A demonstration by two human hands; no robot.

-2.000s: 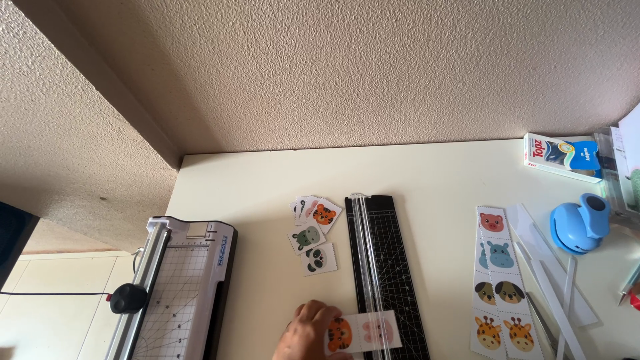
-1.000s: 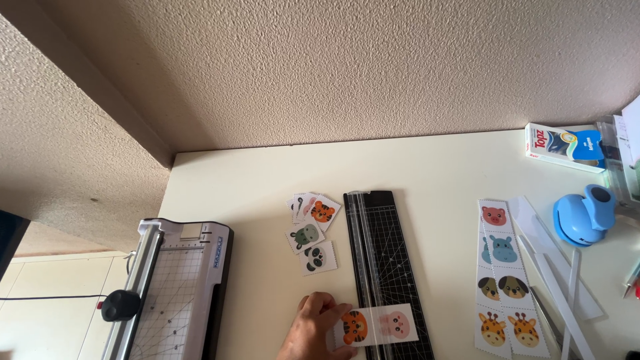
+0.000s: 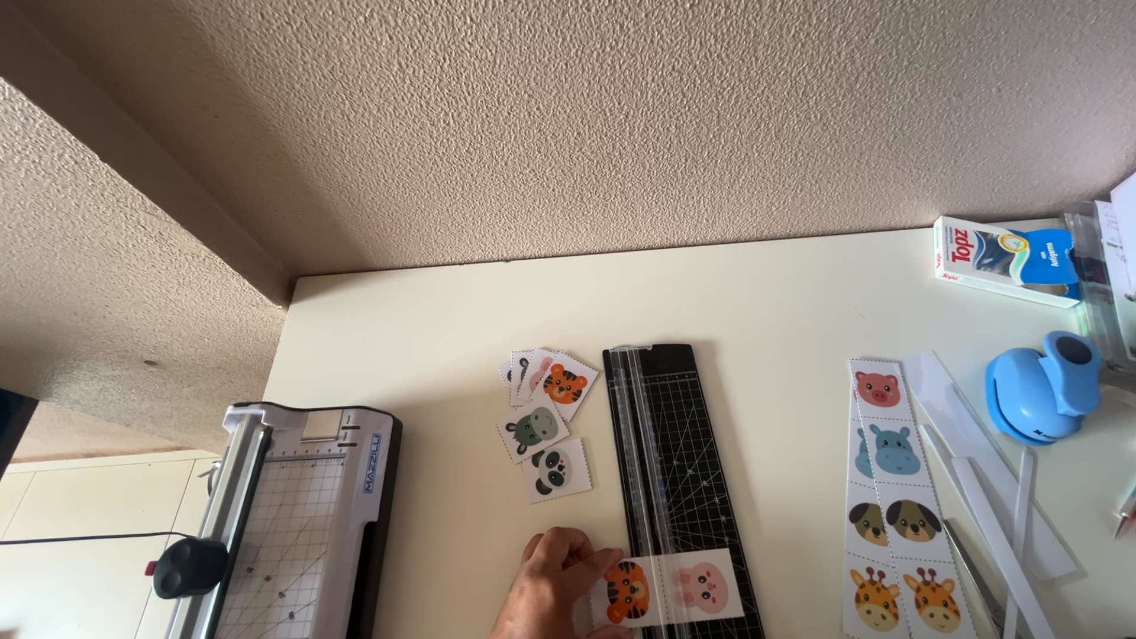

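Note:
My left hand pinches the left end of a paper strip printed with a tiger and a pink animal. The strip lies across the black paper trimmer, with its left part beneath the trimmer's clear rail. Just left of the trimmer lie cut square cards: a panda card, a green hippo card and a fanned group with a tiger card on top. My right hand is out of view.
A larger paper trimmer stands at the left. At the right lie printed animal strips, white paper offcuts, scissors partly covered, a blue craft punch and a Topz box. A textured wall borders the table.
The strip with the tiger and pink animal shifts right across the trimmer between the two earlier frames, then slightly left and down now. My left hand keeps its hold on it.

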